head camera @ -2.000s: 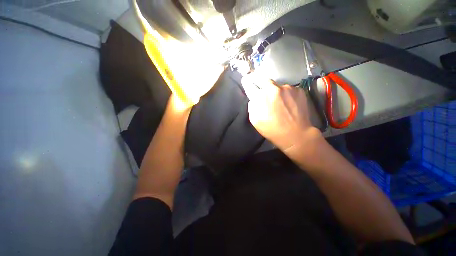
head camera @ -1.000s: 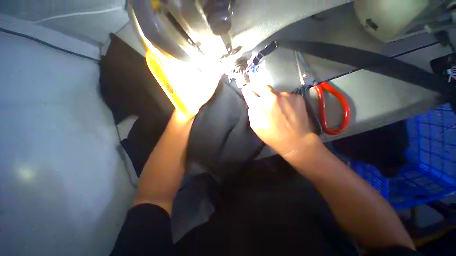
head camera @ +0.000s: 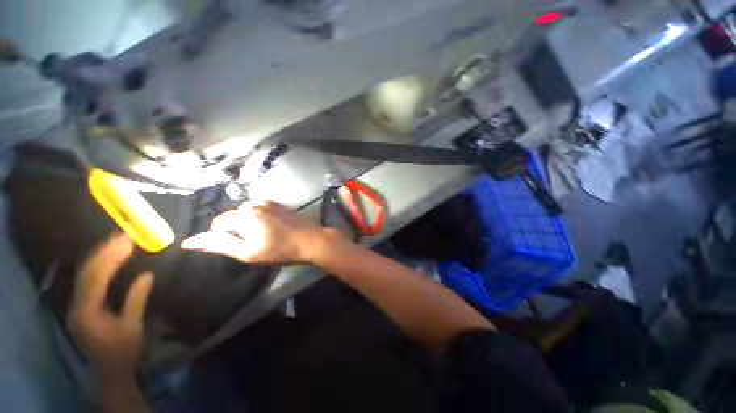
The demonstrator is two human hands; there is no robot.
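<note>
The dark garment piece lies bunched left of and below the needle area, which is lost in glare. My left hand is blurred, with thumb and fingers apart, over the cloth below the yellow-orange lamp. No cloth shows between its fingers. My right hand is at the front of the needle area, its index finger and thumb stretched left over the dark cloth. Blur and glare hide whether it pinches the cloth. The scissors, with one red handle loop, lie right of my right hand.
The white-grey sewing machine head spans the top. A flat black band runs right to a round black part. A blue lattice crate with dark cloth beside it stands lower right. A blurred floor area with pale items is at far right.
The view has swung right, so the station appears further left and more floor shows. My left hand has come off the lamp-side cloth near the needle and its fingers have spread.
</note>
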